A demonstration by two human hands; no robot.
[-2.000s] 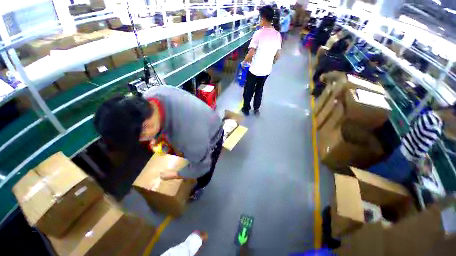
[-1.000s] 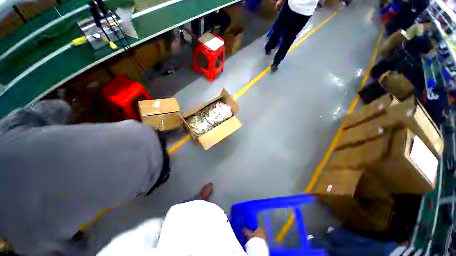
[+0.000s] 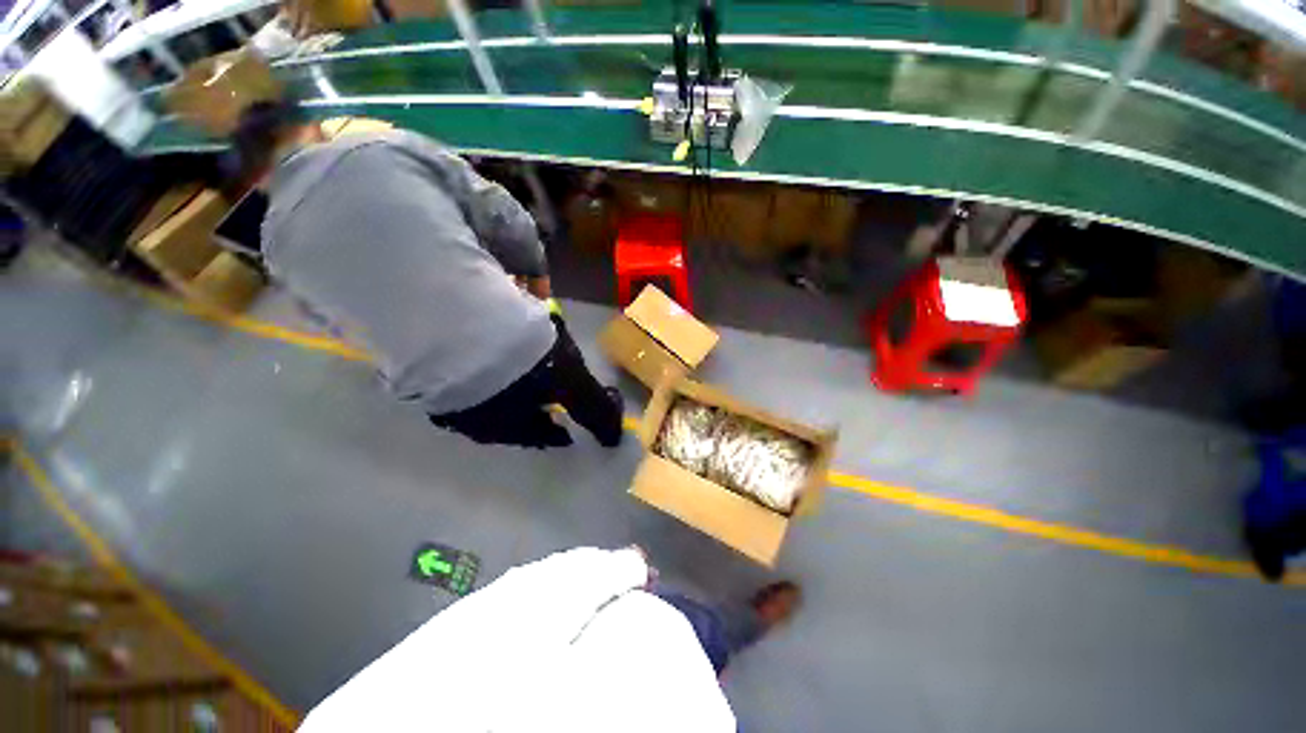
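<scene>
An opened carton (image 3: 733, 458) stands on the floor in front of me, flaps spread, with silvery-beige bundles inside. A smaller closed carton (image 3: 662, 334) stands just behind it. My white sleeve reaches up from the bottom edge. A small blurred sliver of what seems to be my left hand (image 3: 645, 563) shows at its end, below the opened carton and apart from it; its fingers cannot be made out. My right hand is not in view. The blue stool is not in view.
A person in grey (image 3: 408, 265) bends at the left by the green bench (image 3: 888, 158). Red stools (image 3: 951, 327) stand under and before the bench. A silvery fixture (image 3: 696, 112) is on it. My shoe (image 3: 775, 602) is below the opened carton. Part of another person shows at the right edge.
The view has turned left toward the bench. The blue stool that my right hand held has left the picture, and so has that hand. The person in grey now appears farther off.
</scene>
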